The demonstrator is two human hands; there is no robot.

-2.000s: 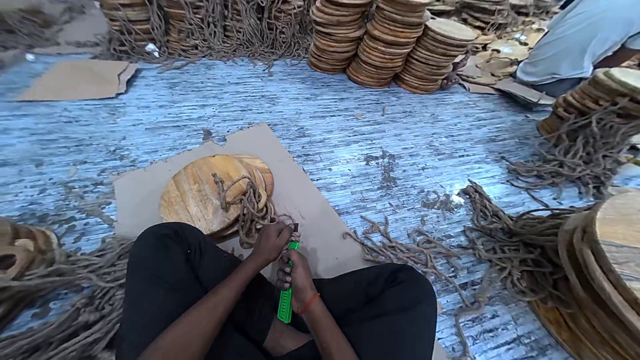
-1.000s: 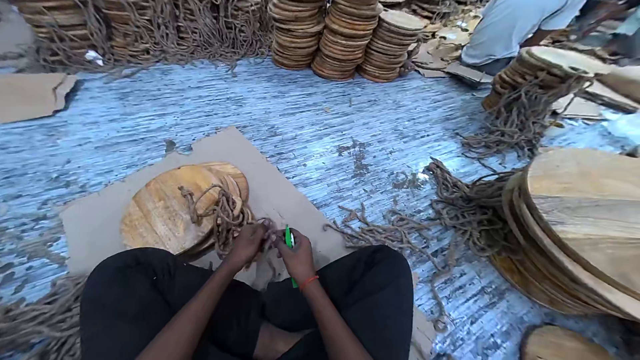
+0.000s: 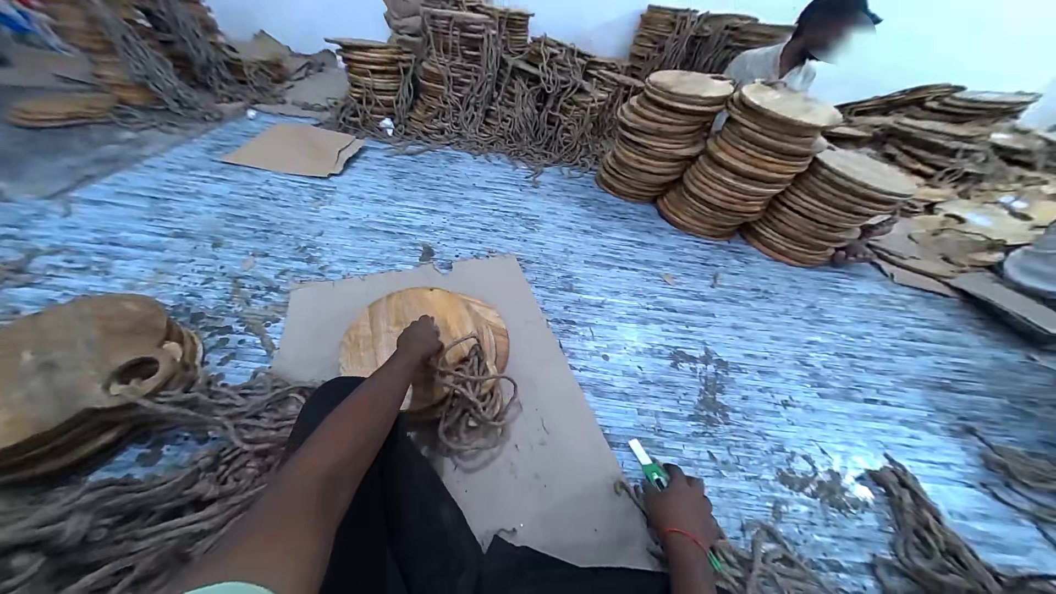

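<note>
Round wooden boards (image 3: 396, 318) lie stacked on a flat cardboard sheet (image 3: 544, 462) before my knees, with a tangle of rope (image 3: 472, 396) over their right side. My left hand (image 3: 421, 338) is at the top board beside the rope, its fingers bent; whether it grips anything is hidden. Low on the right, my right hand (image 3: 681, 511) holds a green utility knife (image 3: 653, 472) by its handle, the pale blade end pointing up and left. That hand is at the floor near the cardboard's right edge, close to loose rope (image 3: 771, 561).
Boards with a hole (image 3: 78, 355) and thick rope (image 3: 165, 495) lie at left. Tall stacks of round boards (image 3: 726, 177) stand ahead, a person (image 3: 775, 66) behind them. A roped pile (image 3: 528, 99) lines the wall; a cardboard piece (image 3: 293, 150) lies nearer. More rope (image 3: 928, 520) is at right.
My hands were together near my lap and are now apart: the left on the boards, the right out to the right with the knife. The view has turned left and up.
</note>
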